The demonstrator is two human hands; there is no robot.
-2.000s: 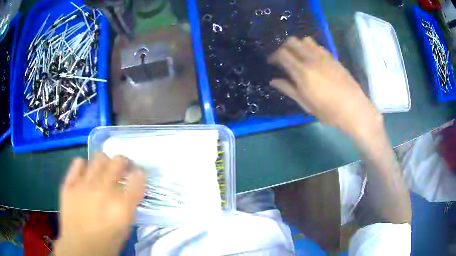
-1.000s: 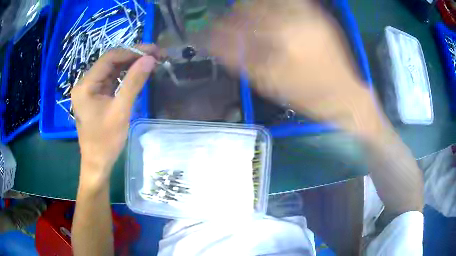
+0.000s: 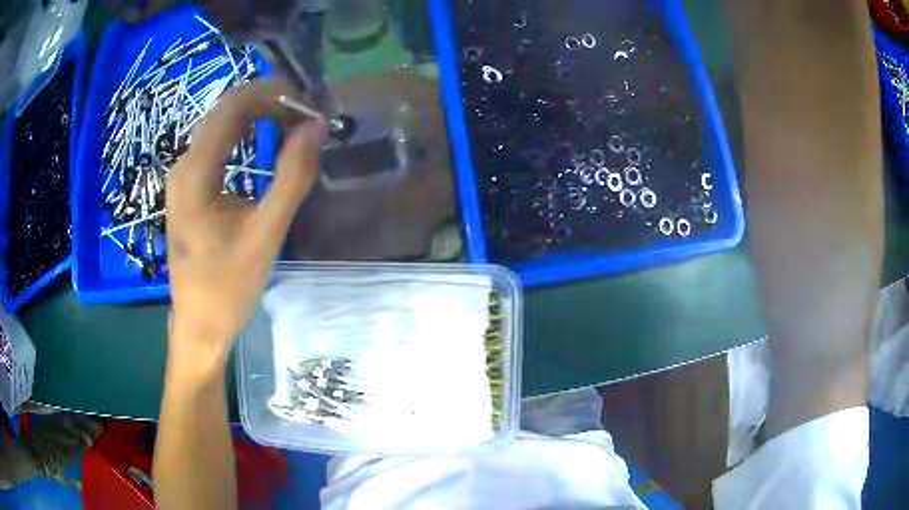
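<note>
My left hand pinches a thin white rod part between thumb and forefinger, its far end at the press fixture, below the dark ram of the press. A dark round piece shows at the rod's end, on the fixture. My right forearm reaches up along the right side, blurred; the right hand is cut off by the top edge. The clear box nearest my body holds a white liner with a small pile of rods on it.
A blue tray of jumbled rods is at left. A larger blue tray with scattered shiny rings is right of the press. Another dark-filled blue tray stands at far left. Red stool parts show below the bench.
The right hand has moved from over the press and ring tray up out of the picture, uncovering the rings. The left hand still holds the rod at the fixture. The view has shifted slightly.
</note>
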